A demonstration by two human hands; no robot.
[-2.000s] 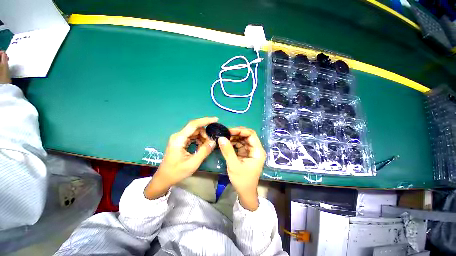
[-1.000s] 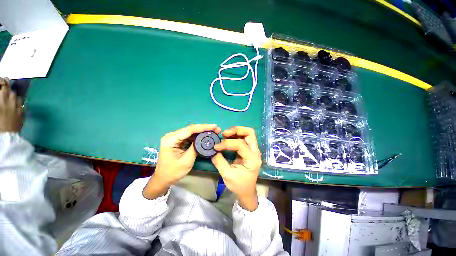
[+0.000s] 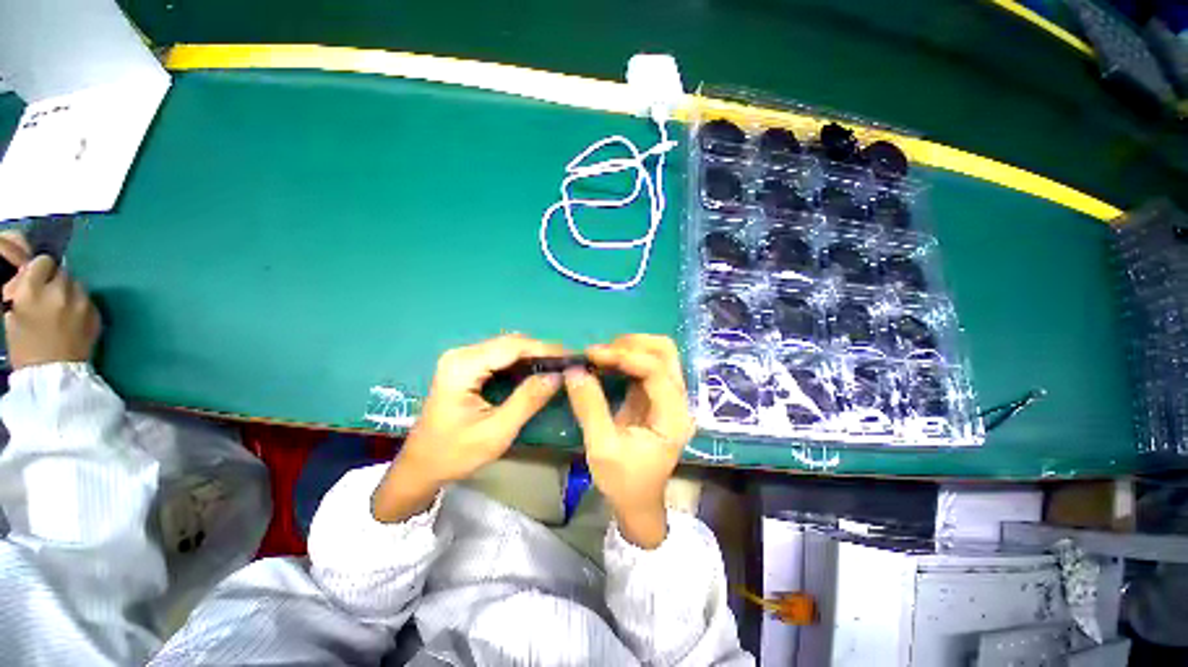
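A round black unit (image 3: 560,365) is held edge-on between my two hands, above the near edge of the green mat. My left hand (image 3: 476,407) grips its left side with thumb and fingers. My right hand (image 3: 635,414) grips its right side. The fingers hide most of the unit, and its faces do not show. A clear blister tray (image 3: 818,280) with rows of round black discs lies to the right of my hands.
A white cable (image 3: 563,244) with a white plug block (image 3: 654,81) lies beyond my hands. Dark tweezers (image 3: 1014,411) lie right of the tray. A neighbour's hand (image 3: 50,313) and a folded white board (image 3: 85,143) are at left. Another clear tray (image 3: 1157,345) is far right.
The unit was tilted a second ago with its ringed face showing; now it is turned edge-on between my fingers. The neighbour's hand at left has moved further into view.
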